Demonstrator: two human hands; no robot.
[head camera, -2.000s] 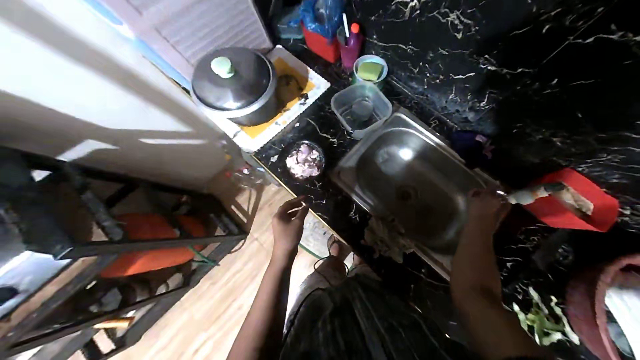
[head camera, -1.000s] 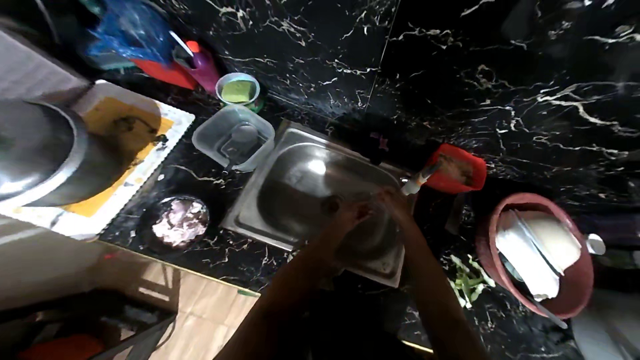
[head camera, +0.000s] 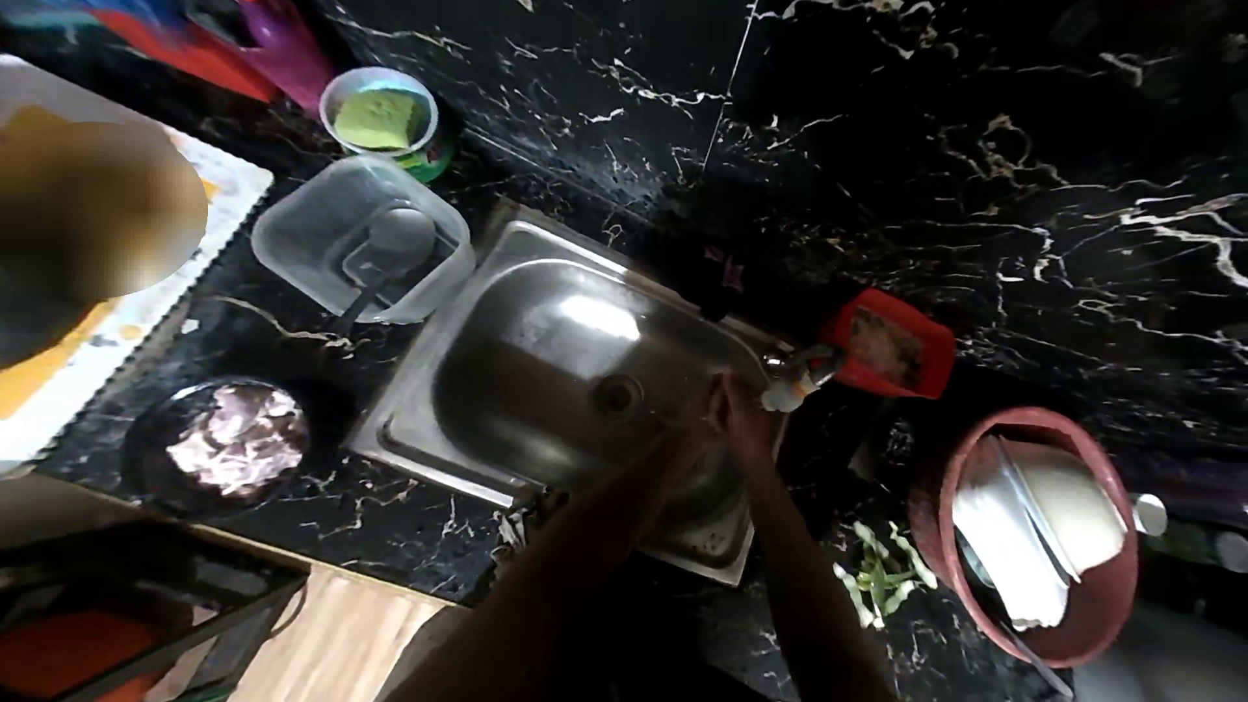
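Observation:
My left hand (head camera: 704, 417) and my right hand (head camera: 743, 409) are together over the right side of the stainless steel sink (head camera: 546, 322), just below the faucet (head camera: 795, 385). They touch each other, and no object shows between them; the fingers are too blurred to make out. The drain (head camera: 616, 396) lies to their left. A clear plastic container (head camera: 292, 229) with a ladle-like utensil (head camera: 402, 239) stands at the sink's upper left. Pale chopped pieces (head camera: 239, 439) lie in a dark bowl left of the sink.
Green vegetable trimmings (head camera: 877, 575) lie near a red tub (head camera: 1035, 419) of dishes at right. A red container (head camera: 907, 351) stands behind the faucet. At upper left are a tub with a green sponge (head camera: 375, 119) and a patterned mat (head camera: 219, 180) under a blurred pot.
My left hand has moved from beside the counter's front edge into the sink, where it meets my right hand, which was at the faucet. The view has swung right.

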